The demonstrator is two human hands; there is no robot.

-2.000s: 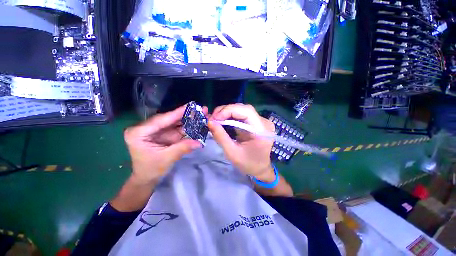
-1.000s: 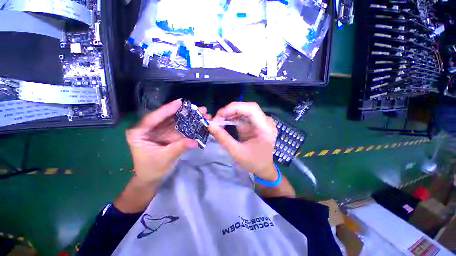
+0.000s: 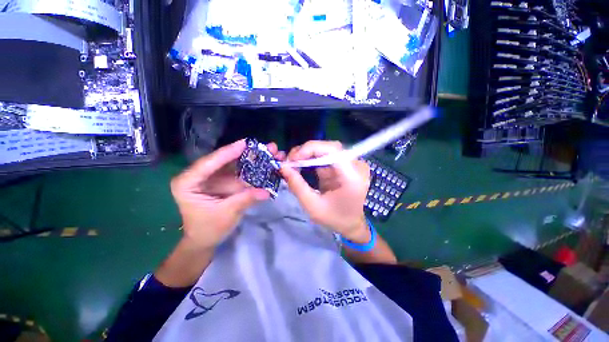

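My left hand (image 3: 217, 190) holds a small dark circuit board (image 3: 259, 168) tilted above my lap, with fingertips at its top and bottom edges. My right hand (image 3: 330, 184) pinches a white flat ribbon cable (image 3: 384, 139) near one end, at the board's right edge. The cable runs up and to the right over my fingers, blurred, to a blue tip. My right fingertips hide the connector, so I cannot tell whether the cable end is seated. A blue band is on my right wrist.
A black tray (image 3: 300, 100) holds loose white cables (image 3: 314, 47). The left tray (image 3: 150, 143) holds boards with cables. A slotted rack (image 3: 482, 100) stands at right. A dark panel with pale squares (image 3: 386, 189) lies low beside my right hand. Cartons (image 3: 454, 290) are at lower right.
The free end of the cable has swung from lower right to upper right. The board is turned slightly compared with two seconds ago. Both hands stay in nearly the same place.
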